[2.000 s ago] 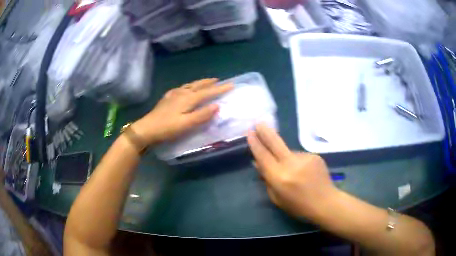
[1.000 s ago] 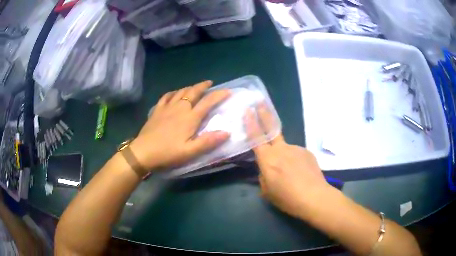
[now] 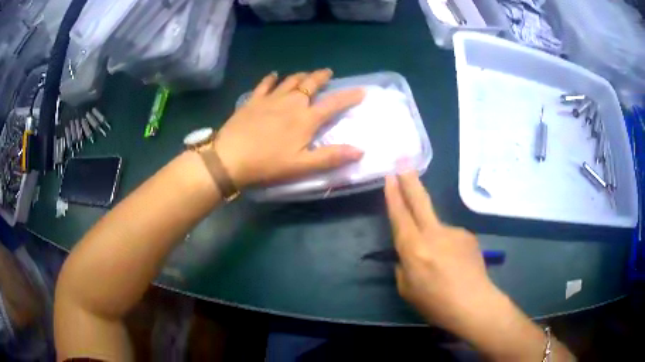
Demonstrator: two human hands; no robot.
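A clear lidded packing box (image 3: 417,106) with white liner lies in front of me on the bench. A little reddish lead shows at its near side. My left hand (image 3: 290,138) lies flat on the lid with fingers spread, covering its left part. My right hand (image 3: 438,254) touches the box's near right edge with two extended fingertips. A blue and dark pen (image 3: 494,257) shows on both sides of my right hand and appears held under the curled fingers; the grip itself is hidden.
A white tray (image 3: 506,180) with several silver cylinders stands at right. Stacked filled boxes (image 3: 173,46) stand at rear left. A green wrapped item (image 3: 156,112), phone (image 3: 90,181), loose cylinders (image 3: 81,131) and black hose (image 3: 55,92) are at left. Blue baskets edge the right.
My right fingers have moved from on top of the lid to its near right edge. The lid sits flatter on the box. My left hand stays on the lid. The whole view has shifted.
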